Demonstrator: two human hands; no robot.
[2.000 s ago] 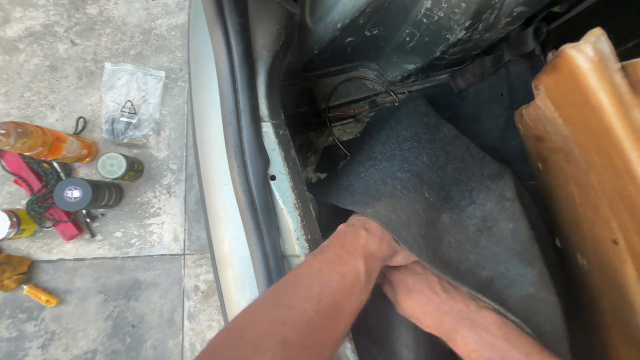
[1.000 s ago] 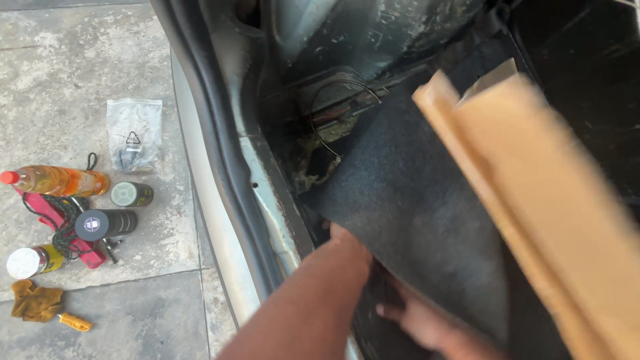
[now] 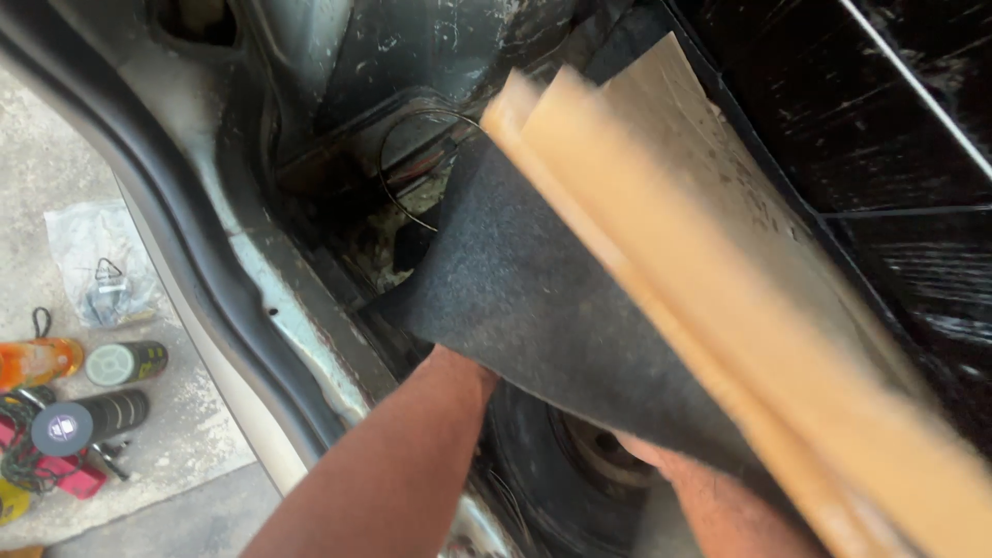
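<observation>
A dark felt-like trunk mat [image 3: 558, 318] is raised at its near edge inside a car's boot. My left hand [image 3: 461, 368] reaches beneath that edge at its left; the fingers are hidden by the mat. Farther right, my right hand [image 3: 647, 453] is also under the edge, mostly covered, so its grip cannot be made out. Below the mat, between my forearms, a spare wheel [image 3: 542, 457] shows in its well. A folded sheet of brown cardboard [image 3: 697, 256], blurred, lies slanted over the mat's right part.
The boot's rubber seal [image 3: 178, 225] and painted metal sill [image 3: 287, 310] run along the left. A thin wire loop [image 3: 384, 167] stands behind the mat. Outside on the concrete lie a clear plastic bag [image 3: 105, 263], an orange bottle [image 3: 39, 363], dark cylindrical containers [image 3: 128, 363] and a red item [image 3: 74, 473].
The cardboard has swung left over the mat. The spare wheel has come into sight beneath the mat's near edge. My hands have moved apart.
</observation>
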